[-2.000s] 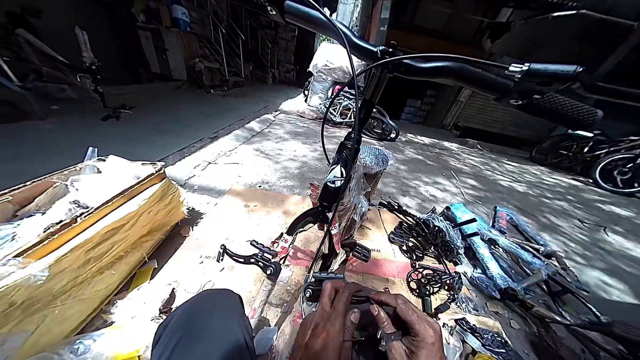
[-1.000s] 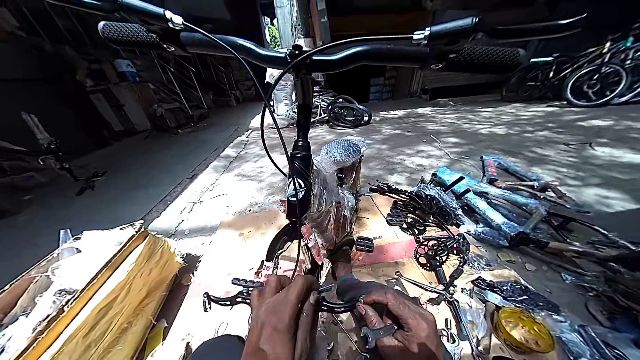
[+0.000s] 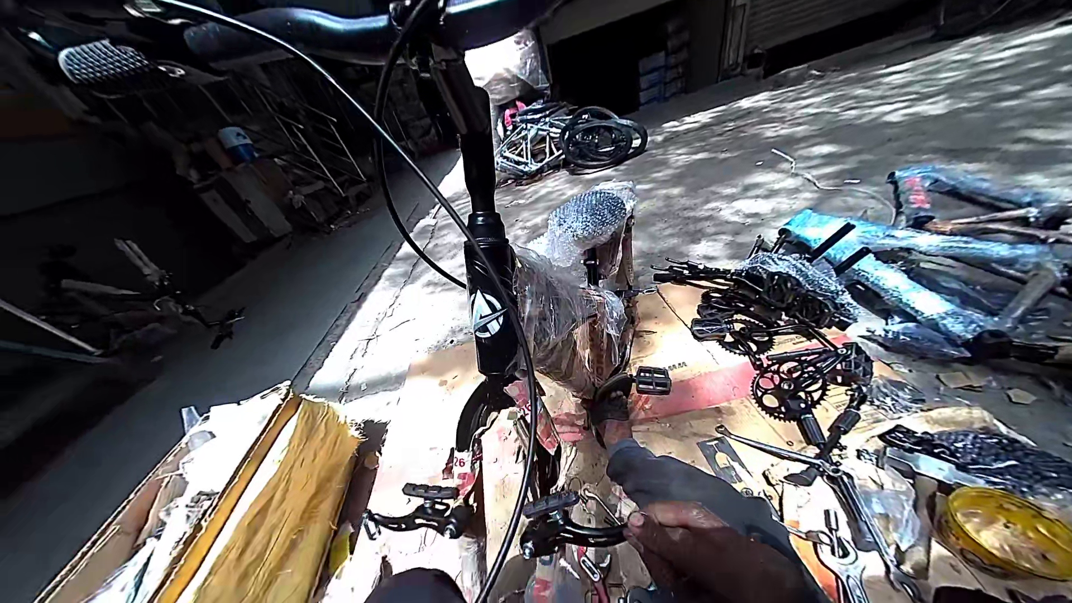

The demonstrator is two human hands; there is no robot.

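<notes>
A black bicycle frame's head tube [image 3: 496,310] stands ahead, with the handlebar [image 3: 289,35] above and a black cable [image 3: 528,377] hanging from it. Low in the view, my right hand [image 3: 699,540] comes in from the lower right, its fingertips closed on the end of a black brake arm [image 3: 578,533] with a pad. A second brake arm [image 3: 419,515] is to its left, apart from my hand. Whether either arm is fixed to the fork cannot be told. Beside my right hand lie an adjustable wrench [image 3: 840,561] and other tools. My left hand is out of view.
My trousered leg [image 3: 687,481] stretches forward over cardboard [image 3: 703,419]. To the right are black cranksets [image 3: 787,389], wrapped bicycle frames [image 3: 913,268] and a yellow round container [image 3: 1005,532]. A carton [image 3: 243,494] stands at left. Plastic wrap [image 3: 561,327] hangs behind the head tube.
Both hands were together near the bottom centre; my left hand has left the view. My right hand has moved onto the brake arm. The view has tilted.
</notes>
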